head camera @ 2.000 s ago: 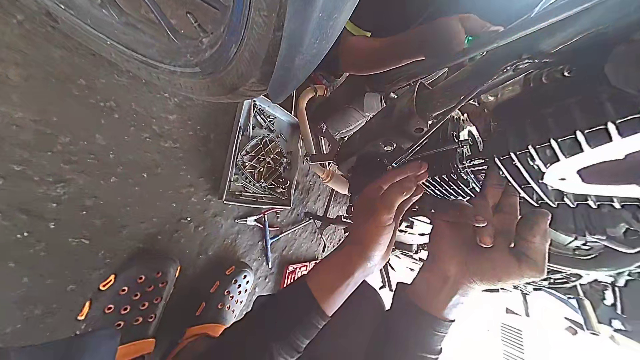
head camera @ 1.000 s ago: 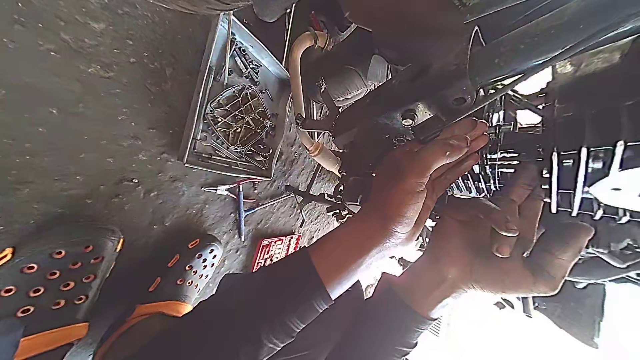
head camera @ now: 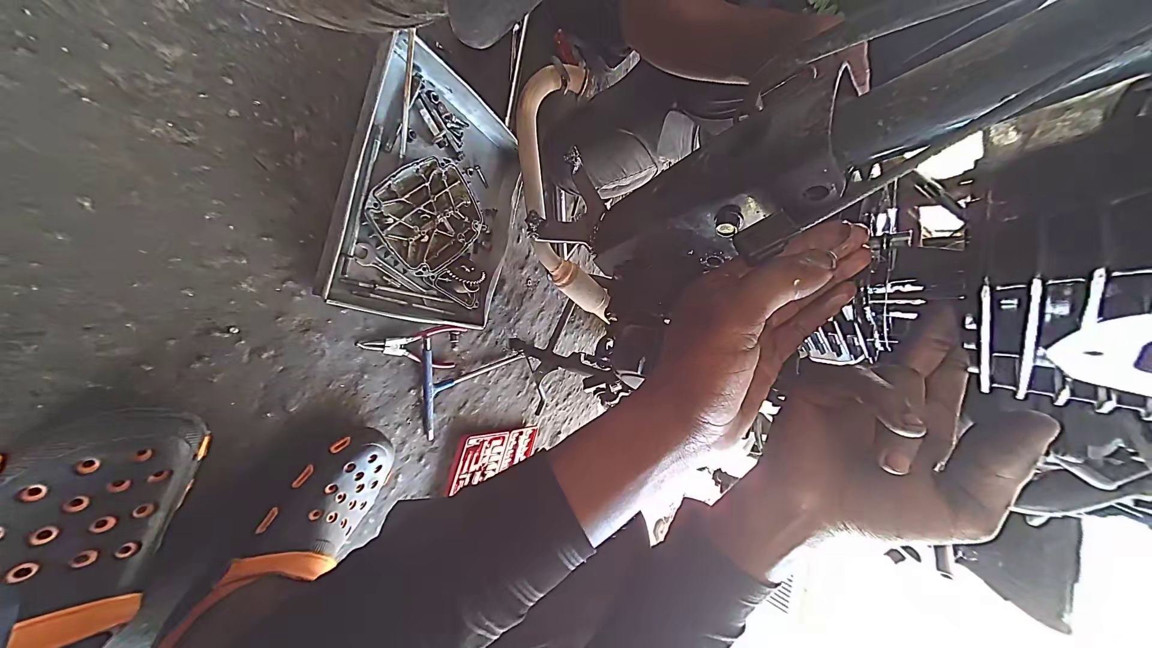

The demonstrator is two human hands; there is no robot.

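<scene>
My left hand (head camera: 765,324) reaches in beside a dark metal part of a motorcycle's underside, its fingers straight and close together. The fingertips lie near the cooling fins of the engine (head camera: 1035,333), and whether they grip anything is hidden. To its right is my right hand (head camera: 909,450), palm towards me, thumb spread and fingers bent. Some of its fingers reach in among the finned parts, where their tips cannot be made out. A dark frame tube (head camera: 990,81) runs above both hands. A bolt head (head camera: 727,220) shows left of my left fingertips.
A metal tray (head camera: 346,216) holds a cover-like engine part (head camera: 427,216), wrenches and small hardware. Pliers (head camera: 391,346), a blue T-handle tool (head camera: 428,387) and a red printed packet (head camera: 490,459) lie on the ground. A curved tan pipe (head camera: 531,135) stands beside the tray. Another person's arm (head camera: 702,36) is at the top.
The view has moved closer to the tray and hands. My hands stay at the same part of the engine, with only small shifts of the fingers.
</scene>
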